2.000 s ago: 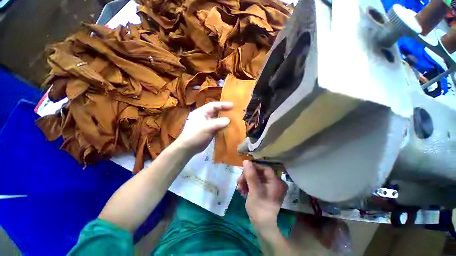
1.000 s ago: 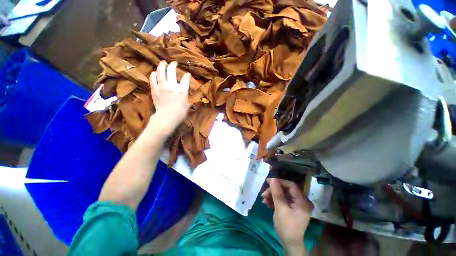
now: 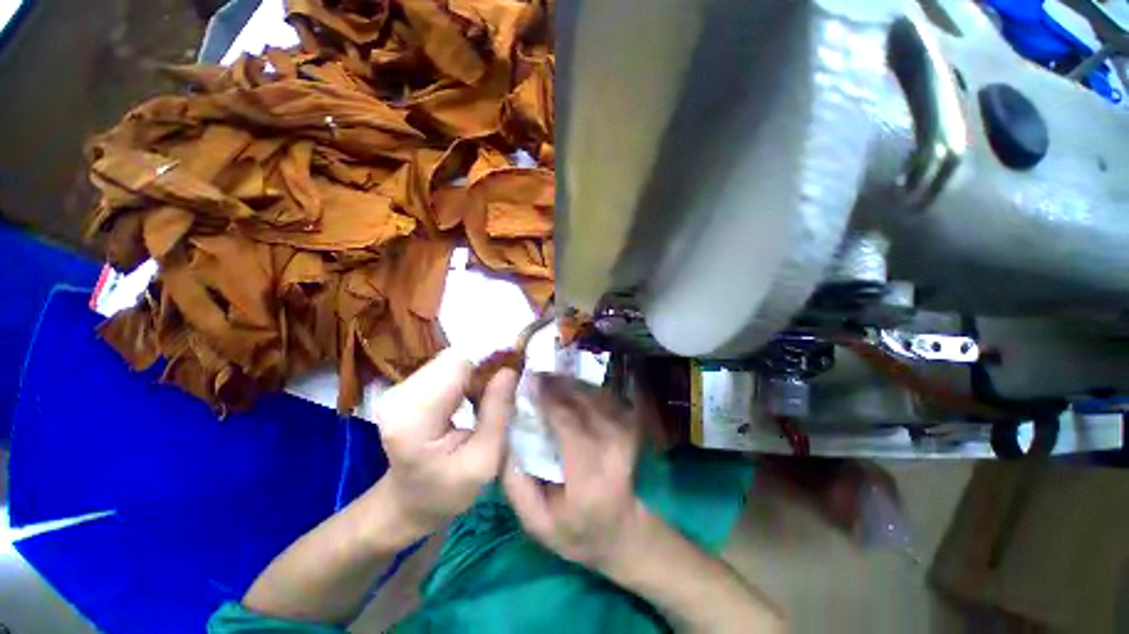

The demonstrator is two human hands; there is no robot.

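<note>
A large crumpled pile of brown fabric pieces [image 3: 266, 223] lies left of the sewing machine head [image 3: 743, 161], on a white work sheet [image 3: 477, 303]. My left hand [image 3: 440, 434] pinches a small brown fabric piece [image 3: 498, 362] between thumb and fingers, left of the needle area. My right hand [image 3: 579, 464] is beside it, blurred, with fingers bent towards the left hand. Whether it holds anything is not clear. The needle and presser foot are mostly hidden by the machine head.
A big blue bin or bag [image 3: 161, 458] is at the lower left. A slotted metal plate [image 3: 929, 347] and dark parts sit low on the machine at right. A black round knob [image 3: 1013, 126] is on the casing. Blue material shows at the top right.
My left hand has left the pile and moved down to a small brown piece. My right hand has come beside it. The view has shifted, and the machine fills more of the right side.
</note>
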